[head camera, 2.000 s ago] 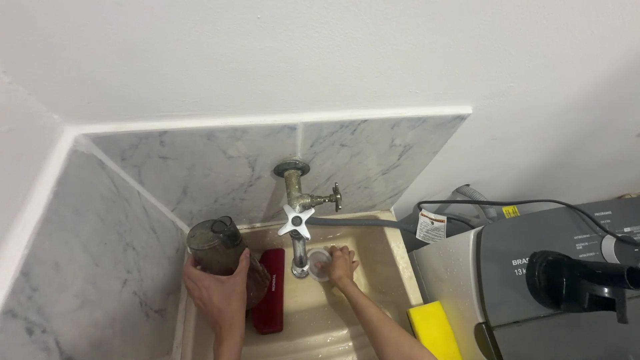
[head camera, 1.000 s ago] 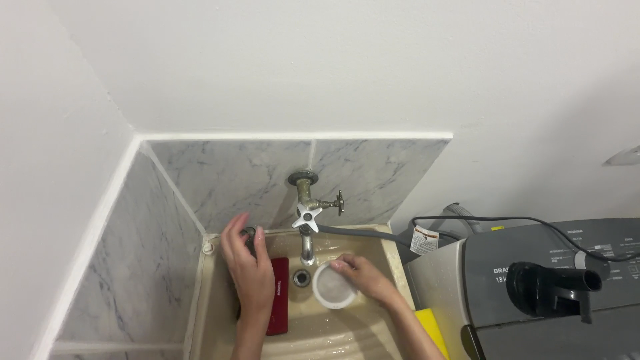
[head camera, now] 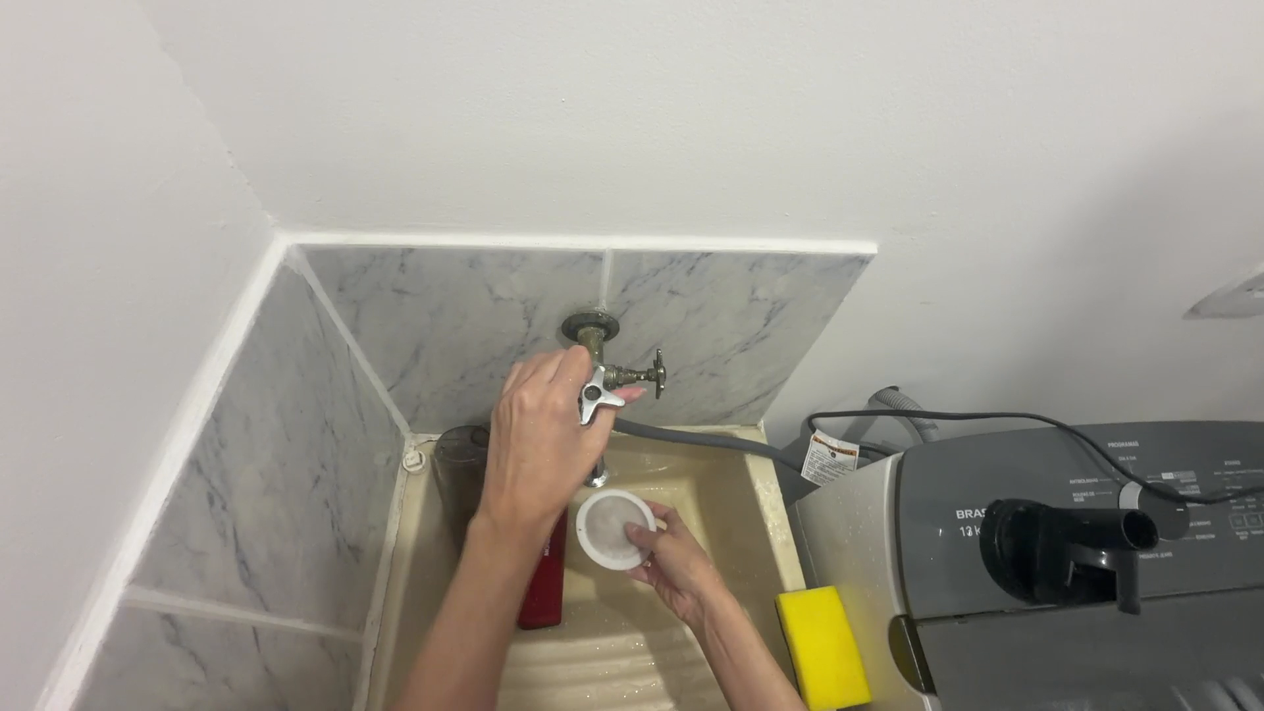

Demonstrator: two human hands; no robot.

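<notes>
My left hand (head camera: 543,434) is at the faucet, its fingers around the star-shaped metal tap handle (head camera: 598,395). Below the spout, my right hand (head camera: 676,558) holds a round white-rimmed mesh filter (head camera: 615,529) by its edge, thumb on the mesh. A clear, dark-tinted plastic container (head camera: 461,456) stands in the left back corner of the utility sink (head camera: 780,523), partly hidden by my left hand. A red plastic part (head camera: 543,592) lies in the basin under my left wrist.
Right of the sink is a grey washing machine (head camera: 1037,632), with a black plastic part (head camera: 1062,548) and a cable (head camera: 987,415) on top. A yellow sponge (head camera: 823,647) rests by the sink's right rim. A grey hose (head camera: 701,437) runs from the faucet over the sink's back.
My left hand has let go of the tinted container and moved right to the tap handle. The filter has stayed in my right hand near the spout.
</notes>
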